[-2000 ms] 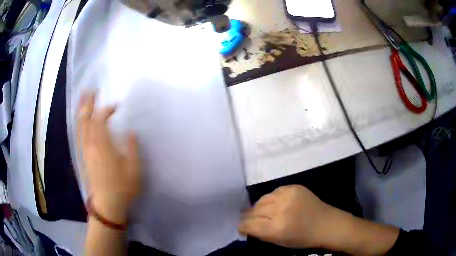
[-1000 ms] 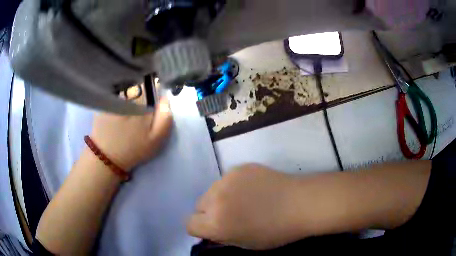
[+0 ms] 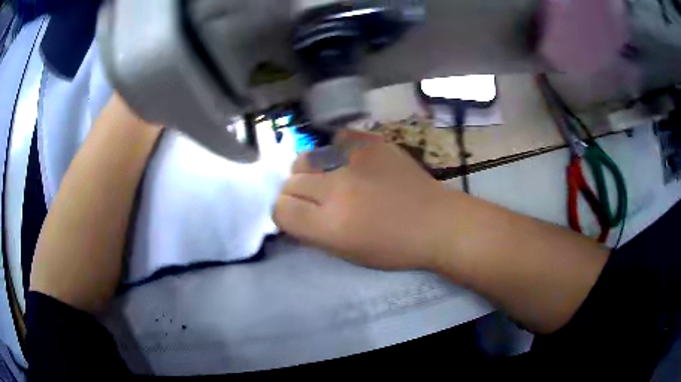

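Observation:
The pale fabric panel lies on the machine table under the sewing machine head, its dark lower edge towards me. My right hand is closed on the panel's right edge, beside the needle area; its fingertips are partly hidden. My left forearm reaches up along the panel's left side, and my left hand is hidden behind the machine head. A bright blue object shows behind a grey knurled knob. The needle and presser foot are blurred.
A phone with a white screen and a cable lies behind my right hand. Scissors with red and green handles lie at right. A pink pad is on the machine arm. Layered panels are at the far left.
Both hands have moved forward, away from me, with the panel; its lower edge now lies on the table. My left hand has gone behind the machine head. The view has shifted slightly.

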